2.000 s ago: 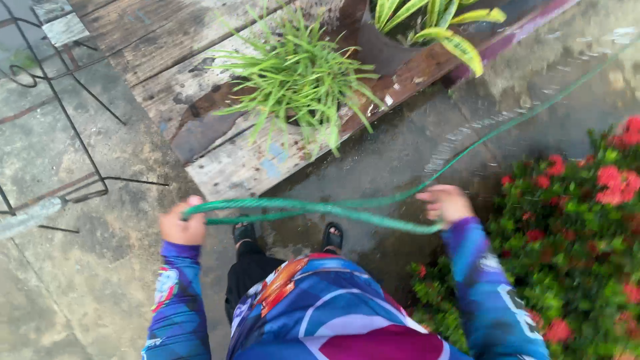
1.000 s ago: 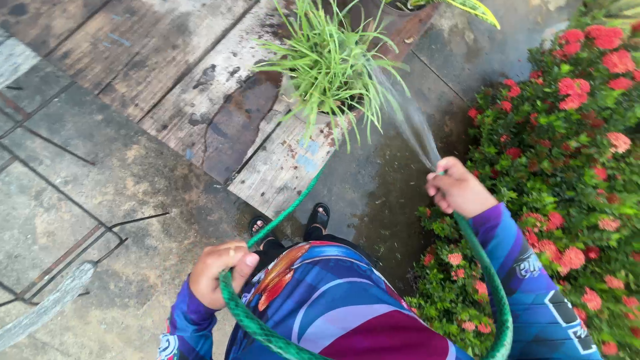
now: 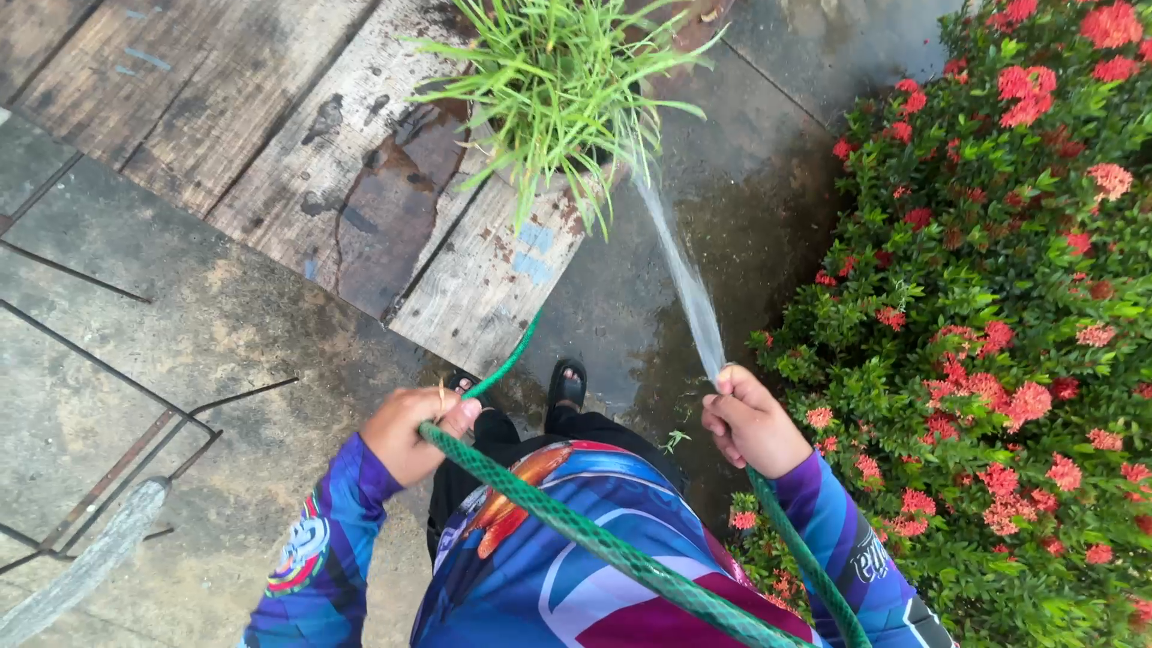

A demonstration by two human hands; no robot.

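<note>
A green garden hose (image 3: 576, 531) loops across my shirt from one hand to the other. My right hand (image 3: 751, 421) grips its outlet end, with the thumb near the opening, and a water stream (image 3: 686, 288) runs from there up to the grassy potted plant (image 3: 567, 90). My left hand (image 3: 418, 432) is closed around another stretch of the hose, which passes on down beside the corner of the wooden planks. The plant's pot is mostly hidden under its long leaves and stands on the wet planks (image 3: 297, 135).
A bush with red flowers (image 3: 990, 342) fills the right side. At lower left, a metal rod frame (image 3: 180, 414) lies over the concrete floor, with a grey post-like piece (image 3: 90, 562) beside it. My sandalled feet (image 3: 567, 382) stand on wet concrete near the plank corner.
Two seconds ago the hose stretched between my hands and trailed off to the upper right; now it loops low over my shirt. The water stream remains on the plant, as one second ago.
</note>
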